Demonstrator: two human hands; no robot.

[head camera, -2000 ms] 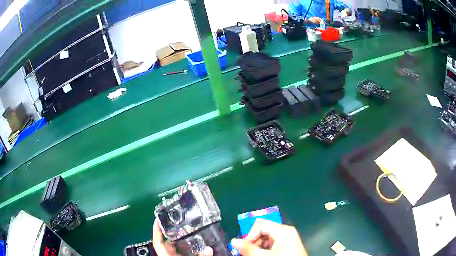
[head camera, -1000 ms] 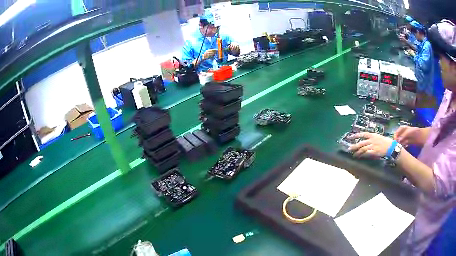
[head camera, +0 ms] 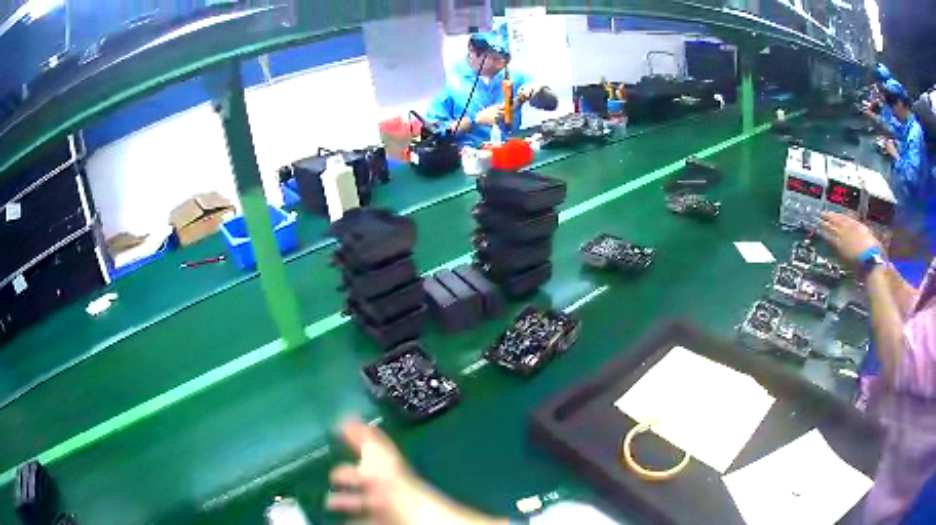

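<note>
My right hand (head camera: 382,480) reaches in from the bottom edge, blurred, with fingers apart and nothing seen in it. It is on the near side of a circuit board assembly in a black housing half (head camera: 411,380). A second such assembly (head camera: 532,339) lies to its right, and a third (head camera: 617,253) farther back. A small pale, shiny part of an object (head camera: 285,513) shows at the bottom edge, left of my hand; the rest is cut off. My left hand is not in view.
Two stacks of black housing shells (head camera: 380,275) stand behind the boards, with ridged black blocks (head camera: 462,295) between. A black tray (head camera: 580,410) holds papers and a yellowish ring. A neighbouring worker's hand (head camera: 850,238) is by power supplies (head camera: 806,190). A green post (head camera: 269,261) stands left.
The view first swung right, and a trail camera unit and blue card left sight. My right hand, out of view a second ago, now shows empty. The neighbour's hand has moved towards the power supplies.
</note>
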